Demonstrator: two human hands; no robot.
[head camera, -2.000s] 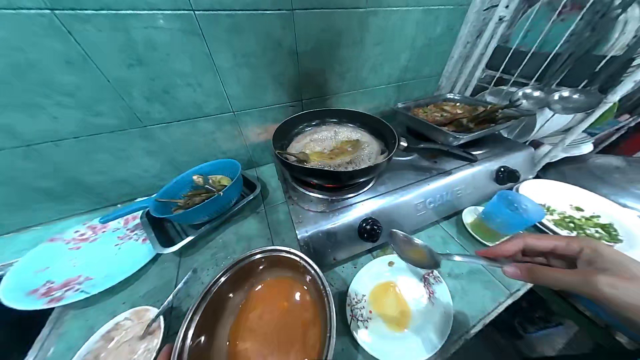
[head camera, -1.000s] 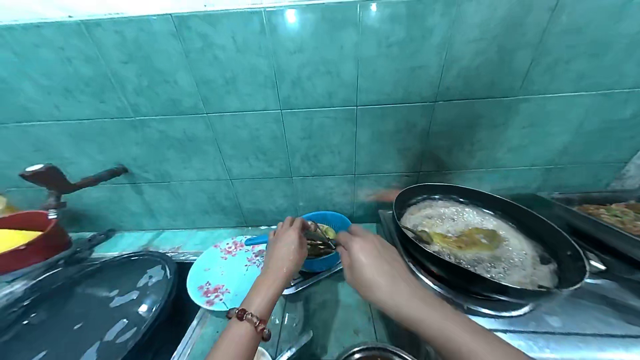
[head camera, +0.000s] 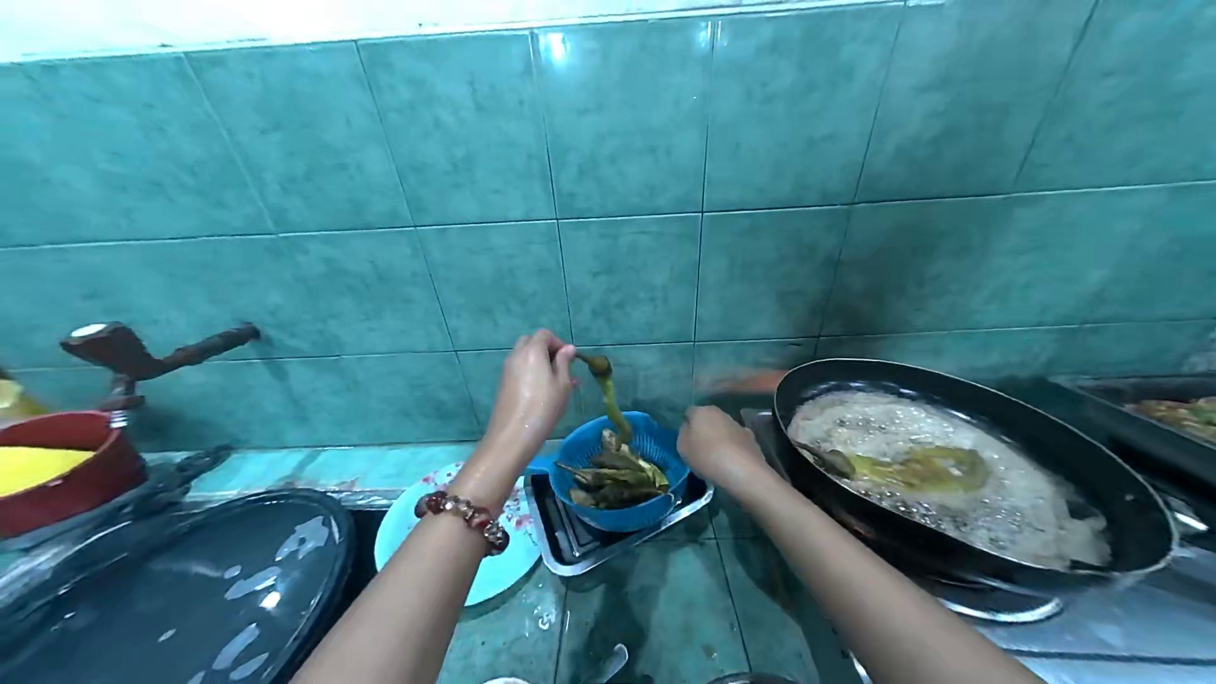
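Note:
My left hand (head camera: 538, 380), with a beaded bracelet on the wrist, pinches the stem of a limp cooked eggplant (head camera: 608, 389) and holds it above a blue plastic strainer basket (head camera: 622, 518). More stemmed eggplants (head camera: 617, 475) lie in the basket, which stands on a metal tray (head camera: 579, 565). My right hand (head camera: 717, 442) is at the basket's right rim, its fingers curled; whether it holds anything cannot be seen. To the right, a black frying pan (head camera: 969, 380) on the stove holds bubbling oil and a battered eggplant (head camera: 917, 470).
A floral plate (head camera: 503, 570) lies left of the tray. Farther left are a large dark lid or basin (head camera: 180, 589), a faucet (head camera: 142, 356) and a red pot (head camera: 66, 484) with something yellow. A food tray (head camera: 1140, 389) stands behind the pan at right. A tiled wall (head camera: 627, 275) bounds the back.
Two seconds ago my right hand held a spoon over a small plate; now both hands are at the blue basket. Since one second ago, my left hand has lifted an eggplant. The view has swung left.

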